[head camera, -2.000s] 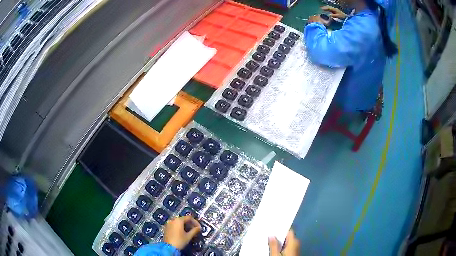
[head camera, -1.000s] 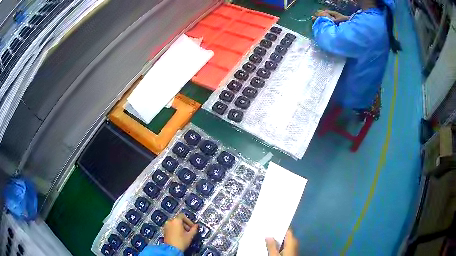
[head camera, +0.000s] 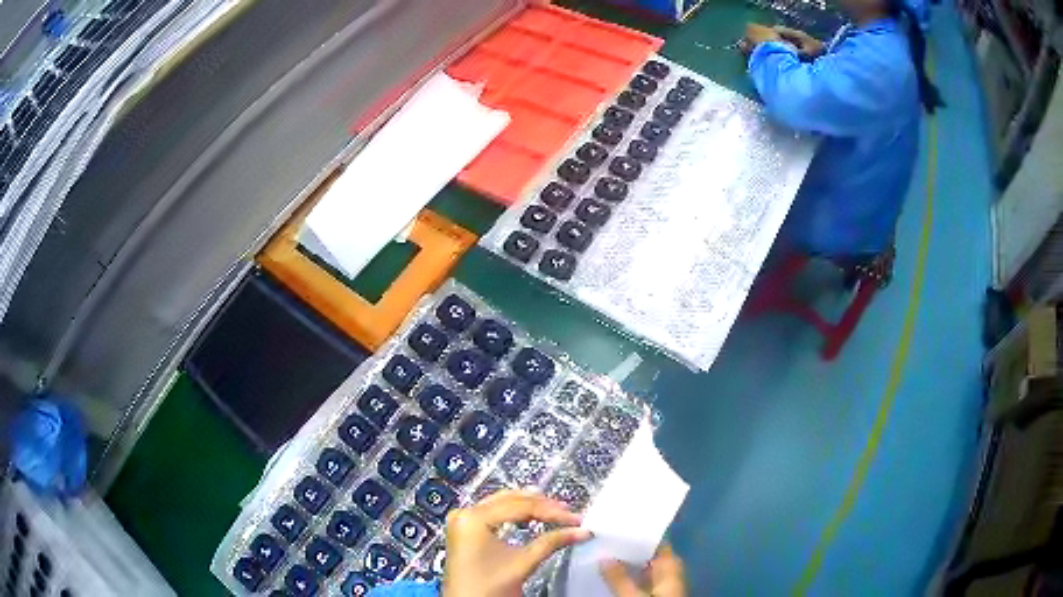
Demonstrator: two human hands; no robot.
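The white sheet (head camera: 635, 501) is bent over the right side of the near blister tray (head camera: 539, 434). My right hand (head camera: 655, 574) holds its lower part, cut off by the bottom edge. My left hand (head camera: 507, 542) is at the sheet's left edge, thumb and forefinger tips together there; whether they pinch the sheet or a small piece is too small to tell. Black parts (head camera: 438, 404) with pale centre marks fill the tray's left rows. Silvery empty pockets lie to their right.
An orange frame (head camera: 429, 259) with white paper (head camera: 402, 175) and a black tray (head camera: 274, 362) lie left. Beyond are a second tray (head camera: 688, 222), a red-orange tray (head camera: 560, 88), and a co-worker in blue (head camera: 839, 128) on a red stool (head camera: 833, 315). A blue bundle (head camera: 49, 443) hangs far left.
My left hand has moved right, from the black parts to the white sheet. The sheet, flat before, is now bent. The co-worker's arms have shifted slightly right.
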